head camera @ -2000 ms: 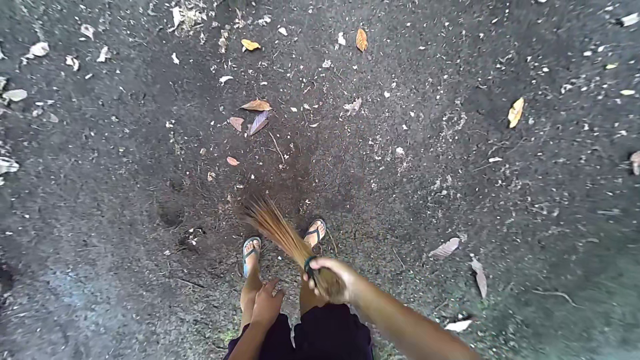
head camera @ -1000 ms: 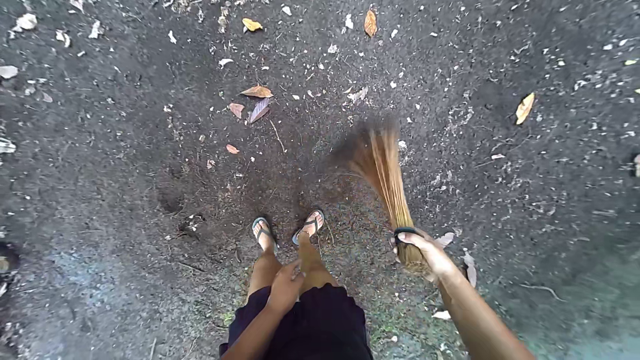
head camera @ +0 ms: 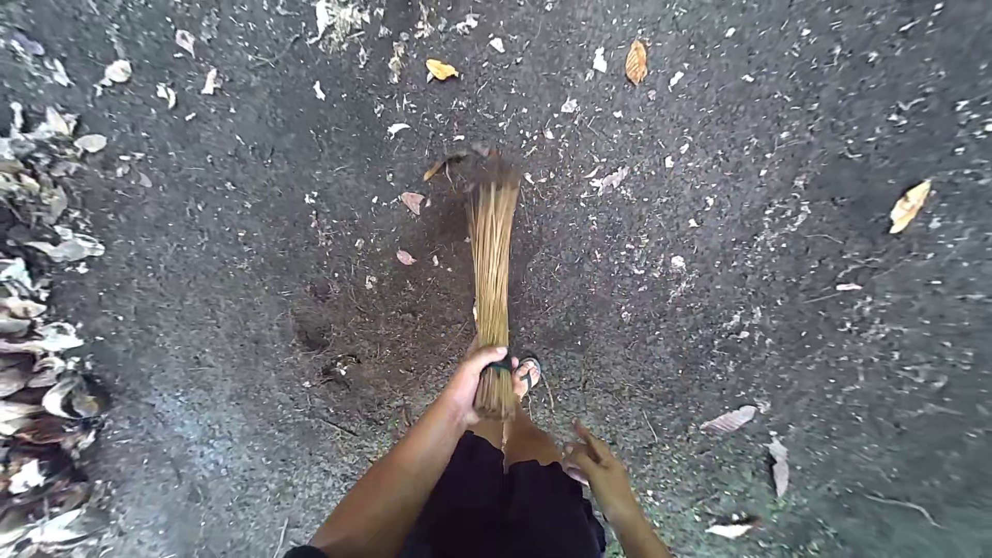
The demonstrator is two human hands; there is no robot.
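A stick broom (head camera: 492,271) of thin tan bristles, bound with a dark band near its butt end, points up and away from me at the middle of the view. My left hand (head camera: 471,381) grips it just around the band, thumb on top. The bristle tips are blurred over the dark ground, close to brown leaves (head camera: 413,202). My right hand (head camera: 595,463) is beside my right thigh, holding nothing, with its fingers apart. One foot in a flip-flop (head camera: 528,375) shows right of the broom's butt; the other foot is hidden behind the broom and my left hand.
A heap of dry, curled leaves (head camera: 54,341) lies along the left edge. Scattered on the dirt ground are a yellow leaf (head camera: 441,70), an orange-brown leaf (head camera: 636,63), a yellowish leaf (head camera: 910,206) at the right, and pale leaves (head camera: 729,419) at the lower right.
The broom has passed from my right hand to my left and now lies at mid-view, its bristles by the brown leaves. My right hand has let go. More of the leaf heap shows at the left.
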